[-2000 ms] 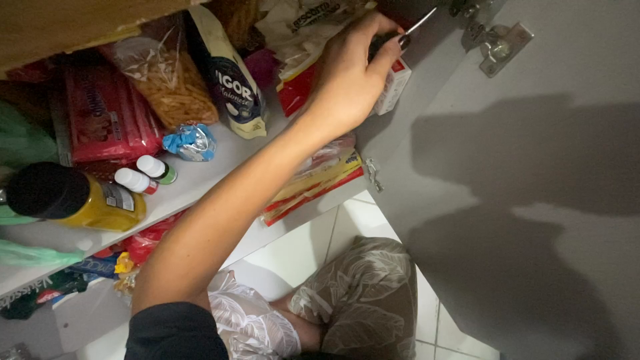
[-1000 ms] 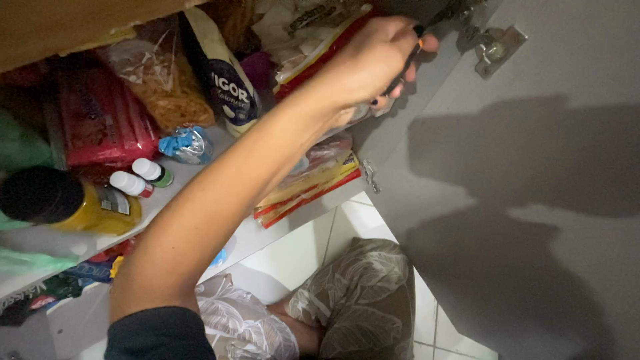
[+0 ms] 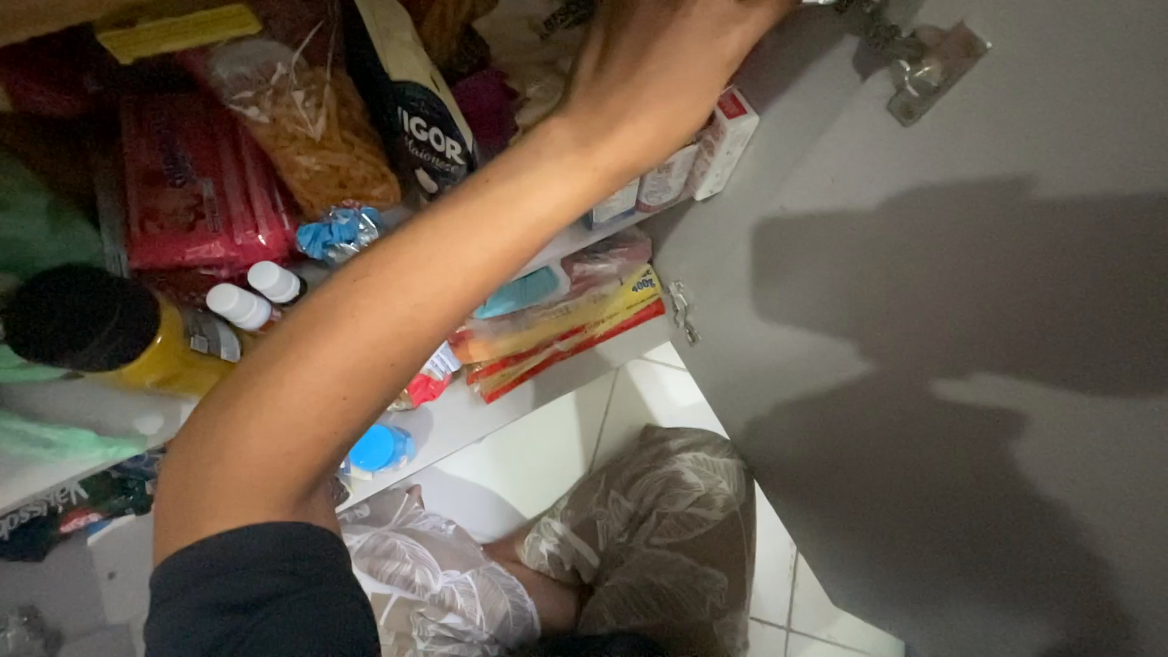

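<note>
My left arm reaches from the lower left across the open cupboard. My left hand [image 3: 680,68] is at the top edge, near the upper metal hinge [image 3: 935,73] of the grey cabinet door [image 3: 912,383]. Its fingers lie beyond the frame, so what they hold is hidden. Below the hand, small boxes and a white-labelled container [image 3: 668,175] stand at the shelf's end. A black and cream mayonnaise pouch [image 3: 427,132] lies to the left of the forearm. My right hand is not in view.
The shelf holds a red packet [image 3: 196,182], a bag of orange-brown dry food [image 3: 315,137], white-capped small bottles [image 3: 239,306] and a black-lidded yellow jar [image 3: 173,351]. Yellow and red packets [image 3: 566,338] and a blue-capped container [image 3: 381,447] sit lower. My knees [image 3: 657,520] are above white floor tiles.
My left hand has moved up, partly out of the frame. The dark-handled thin metal tool seen in it two seconds ago no longer shows clearly. The small boxes below the hand show again.
</note>
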